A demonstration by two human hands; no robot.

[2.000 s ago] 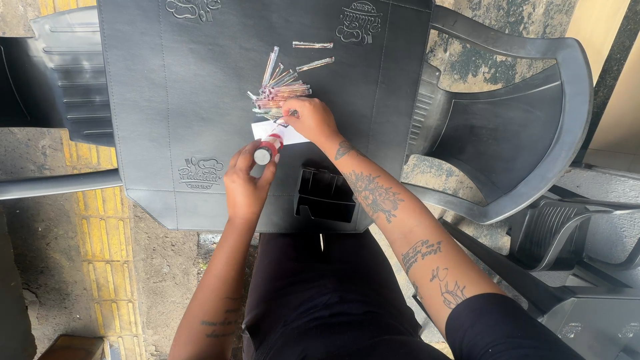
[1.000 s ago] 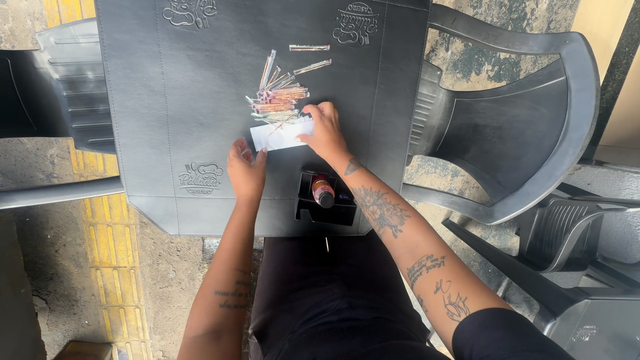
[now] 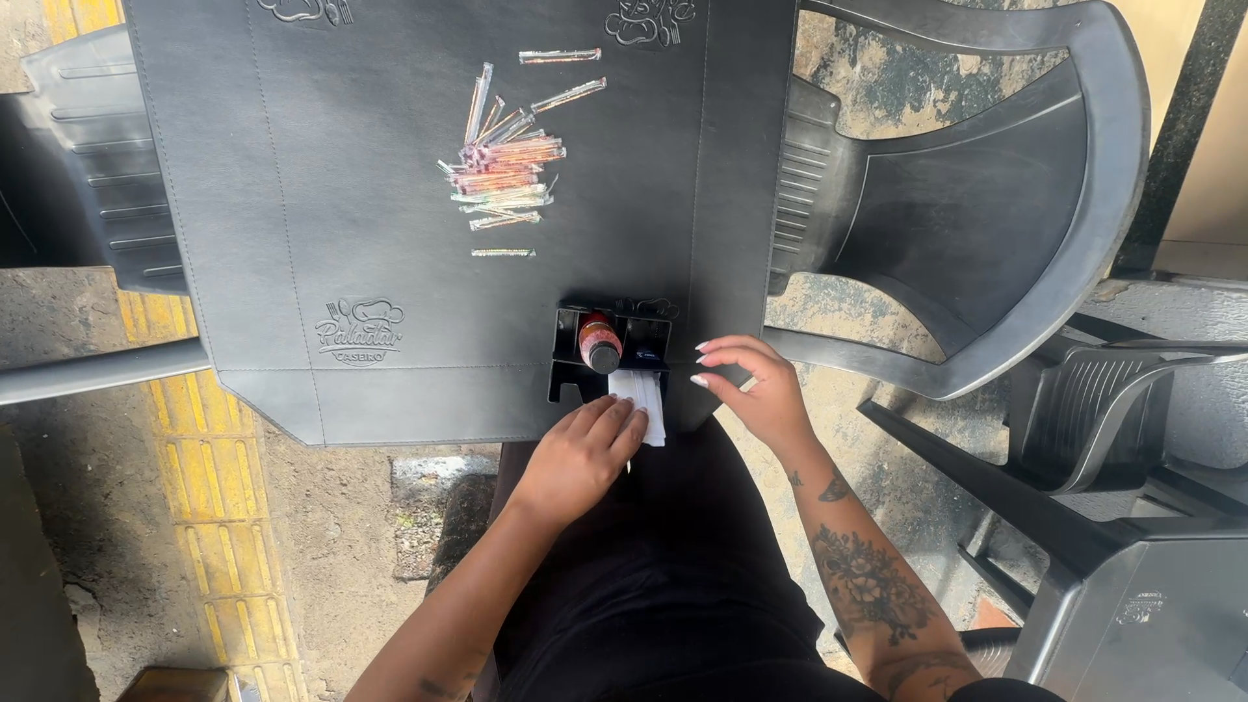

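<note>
My left hand (image 3: 585, 453) rests its fingertips on a stack of white paper napkins (image 3: 640, 405) at the near side of a black plastic caddy (image 3: 568, 375). Whether the fingers grip the napkins or only press on them, I cannot tell. A small red bottle with a dark cap (image 3: 599, 343) stands in the caddy's left compartment. To the right of the caddy, my right hand (image 3: 760, 385) is in the air with fingers apart, holding nothing. Farther up the table lies a loose pile of slim clear-wrapped sachets (image 3: 507, 161), with several lying apart around it.
The table's dark leather-like cover (image 3: 409, 292) has stitched seams and embossed emblems. A black plastic chair (image 3: 960, 195) stands at the right, another (image 3: 117, 166) at the left. More dark furniture (image 3: 1102, 585) is at the lower right. Yellow tactile paving (image 3: 224, 526) runs along the floor.
The red bottle went from my left hand into the caddy. The napkins, earlier on the table by the sachets, are now at the caddy. My right hand has moved right and come away from them.
</note>
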